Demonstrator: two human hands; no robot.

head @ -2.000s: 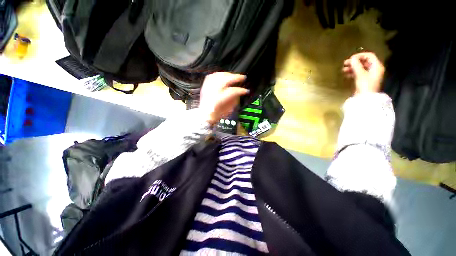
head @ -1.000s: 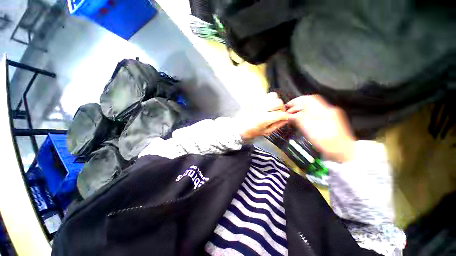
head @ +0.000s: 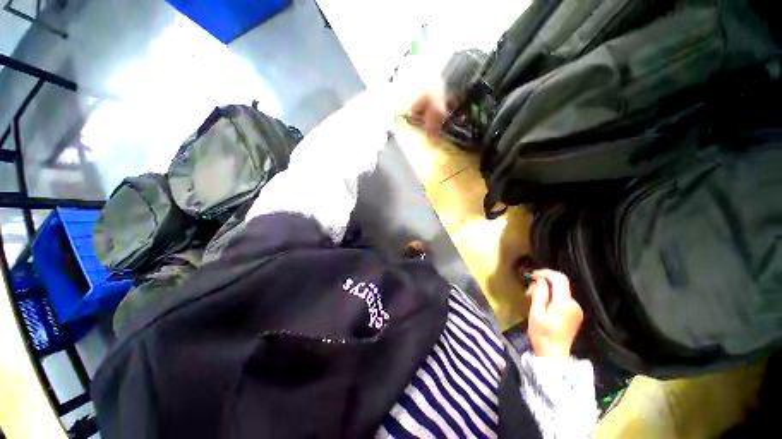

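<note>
A dark olive-grey backpack (head: 712, 257) lies on the yellow table at the right, its rounded side facing me. Another backpack (head: 600, 120) lies above it. My right hand (head: 556, 315) is at the near backpack's left edge, thumb and finger by a small dark piece; whether it grips this is unclear. My left hand (head: 431, 110) is blurred, reaching far over the table edge beside a dark bundle (head: 467, 81) by the upper backpack. Its fingers are too blurred to read. Small green marks show below the near backpack, mostly hidden.
Several olive-grey backpacks (head: 225, 163) are heaped low at the left. A blue crate (head: 81, 257) stands beyond them by a black metal frame (head: 39, 202). Another blue box (head: 230, 15) is at the top. The pale table edge (head: 364, 43) runs diagonally.
My hands, together a second ago, are now apart. My left hand has moved up and away along the table; my right is lower. The green-marked tag between them is no longer plainly visible.
</note>
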